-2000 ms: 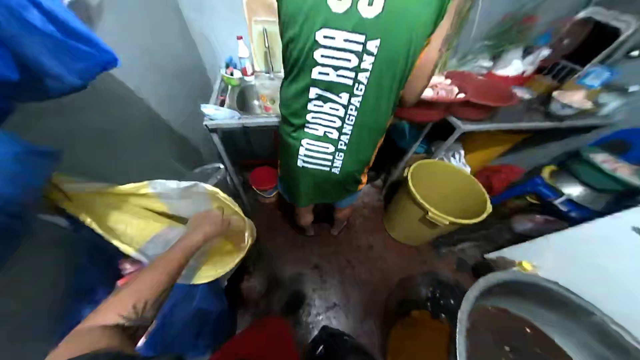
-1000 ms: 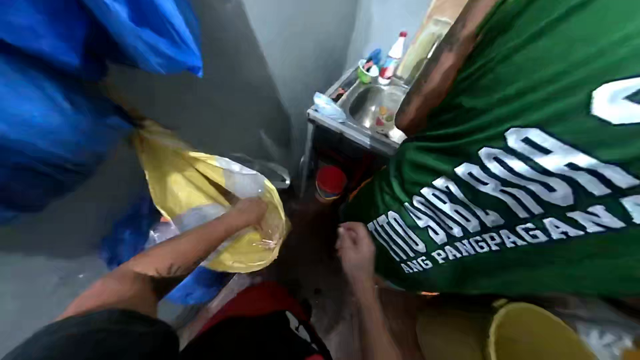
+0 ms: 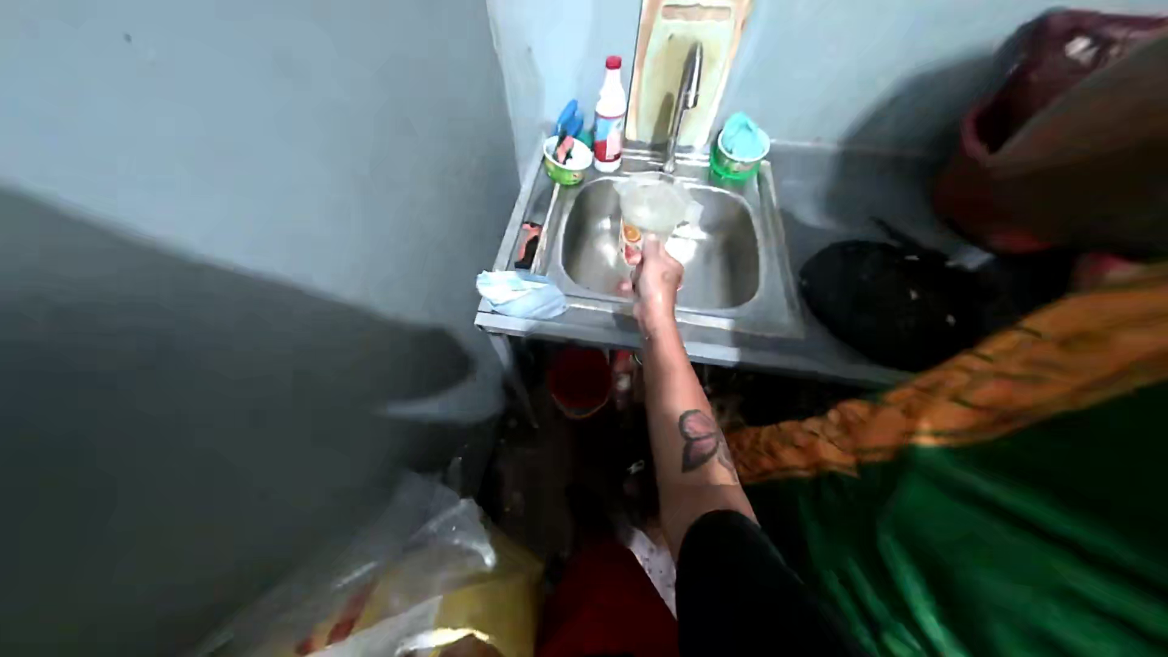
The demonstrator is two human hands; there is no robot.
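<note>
My right hand (image 3: 657,274) reaches over the stainless steel sink (image 3: 735,246), its fingers closed on a whitish translucent plastic item (image 3: 655,205). A small printed piece with an orange picture (image 3: 631,239) shows beside the fingers. Behind stands the faucet (image 3: 689,87), with a white bottle with a red cap (image 3: 610,114) to its left. At the bottom edge, a bit of skin that appears to be my left hand (image 3: 467,646) shows at the yellow and white sack (image 3: 484,584); its fingers are hidden.
Tubs, one holding brushes (image 3: 568,162) and one a light blue cloth (image 3: 741,151), flank the faucet. A pale blue cloth or bag (image 3: 522,294) lies on the counter's left corner. A black round object (image 3: 890,301) is right of the sink. A person in a green jersey (image 3: 995,511) stands close at right.
My right hand, low beside the person's jersey one second ago, now reaches over the sink and grips the translucent item. The view has swung toward the sink; the yellow sack sits lower in it.
</note>
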